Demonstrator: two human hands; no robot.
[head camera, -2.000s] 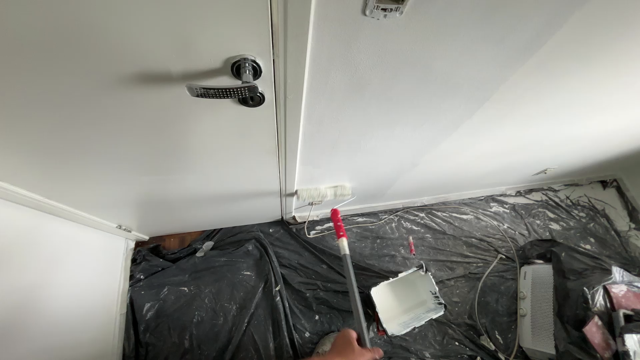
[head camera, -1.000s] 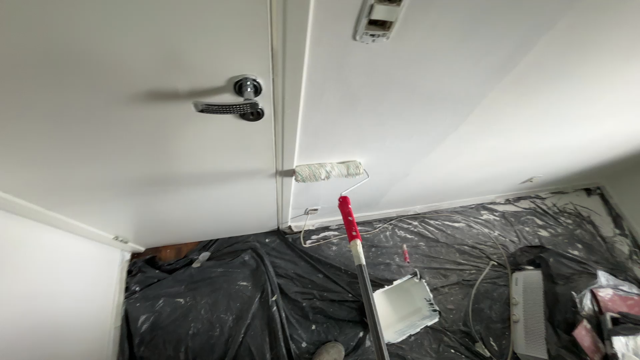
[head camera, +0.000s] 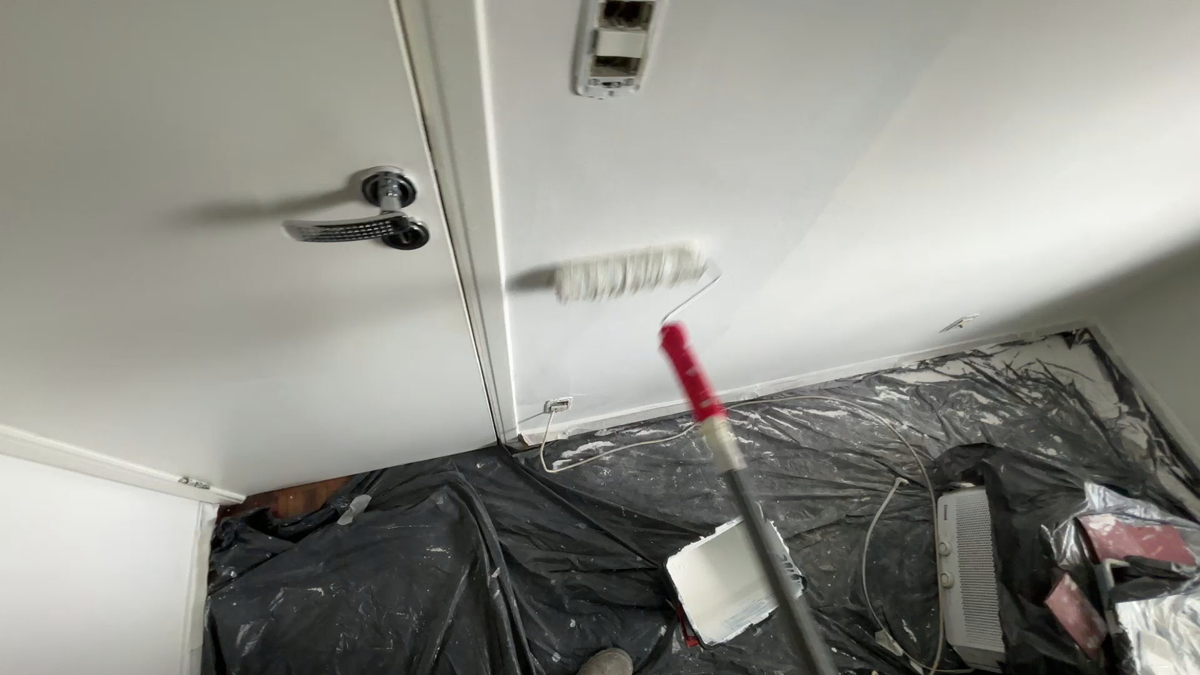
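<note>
A paint roller with a shaggy, paint-coated cover (head camera: 630, 272) is at the white wall (head camera: 769, 169), just right of the door frame; whether it touches the wall cannot be told. Its wire frame runs into a red handle (head camera: 692, 373) fixed on a grey extension pole (head camera: 774, 572), which leaves the view at the bottom edge. Neither of my hands shows, so the grip on the pole is hidden. Beneath the pole, a paint tray (head camera: 720, 583) with white paint lies on black plastic sheeting (head camera: 375, 581).
A closed white door (head camera: 225, 356) with a metal lever handle (head camera: 352, 227) stands left. An uncovered switch fitting (head camera: 619, 47) is above the roller, and a socket (head camera: 557, 405) with a cable is low down. A heater (head camera: 970, 572) and foil-like wrapping (head camera: 1158, 619) lie right. A shoe tip (head camera: 607, 662) shows below.
The roller has gone up the wall from near the skirting board. My hand, seen on the pole at the bottom two seconds ago, is out of view.
</note>
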